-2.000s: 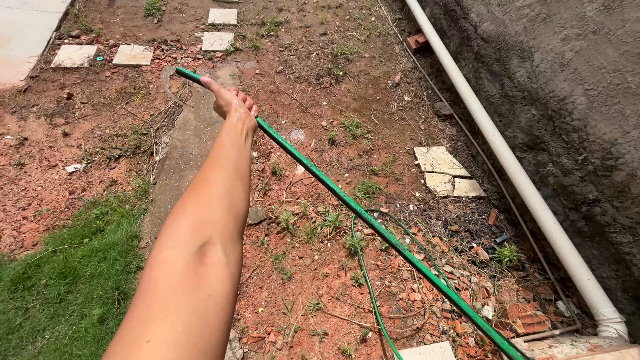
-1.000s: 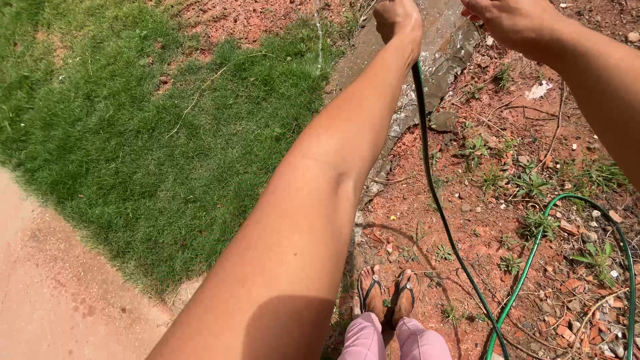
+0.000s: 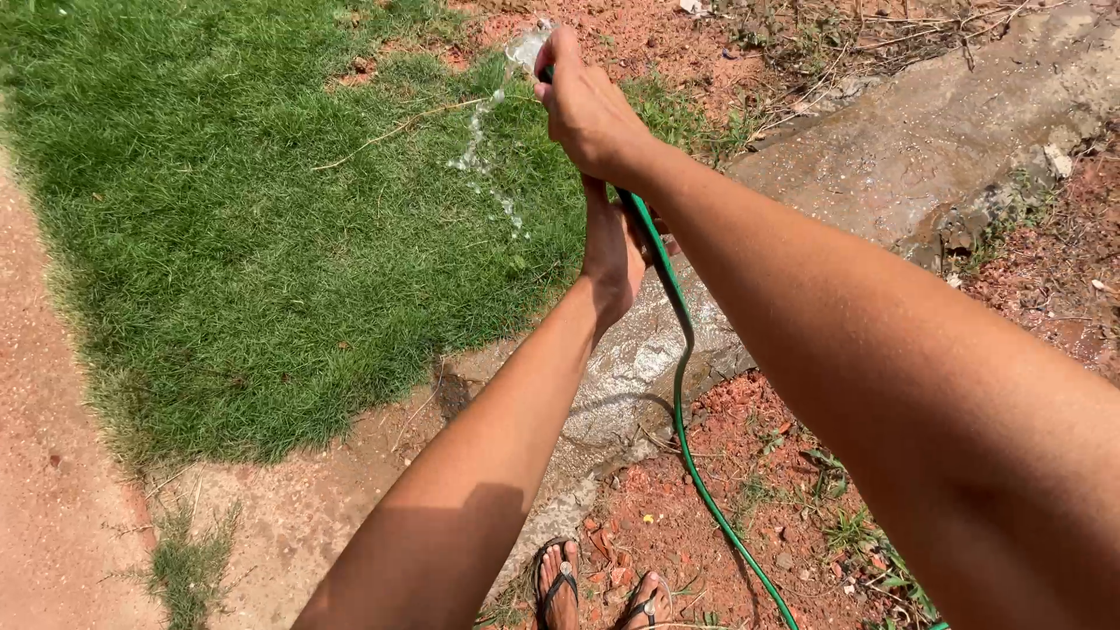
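Observation:
My right hand (image 3: 591,109) grips a green garden hose (image 3: 681,350) near its end, at the top of the view. Water (image 3: 477,140) spills from that end over the grass. Just below, my left hand (image 3: 617,249) is around or against the hose, its palm partly hidden by the hose and my right wrist. From there the hose hangs down past a wet concrete strip (image 3: 639,359) and runs across the red soil to the bottom edge.
Green grass (image 3: 245,262) covers the upper left, beside a pale paved strip (image 3: 61,420). My feet in flip-flops (image 3: 560,582) stand at the bottom, by red soil with rubble and weeds (image 3: 849,529). Dry twigs (image 3: 954,35) lie at the upper right.
My right hand, apart from the hose a second ago, now holds it near its end. My left hand is now lower on the hose. The view has swung toward the grass.

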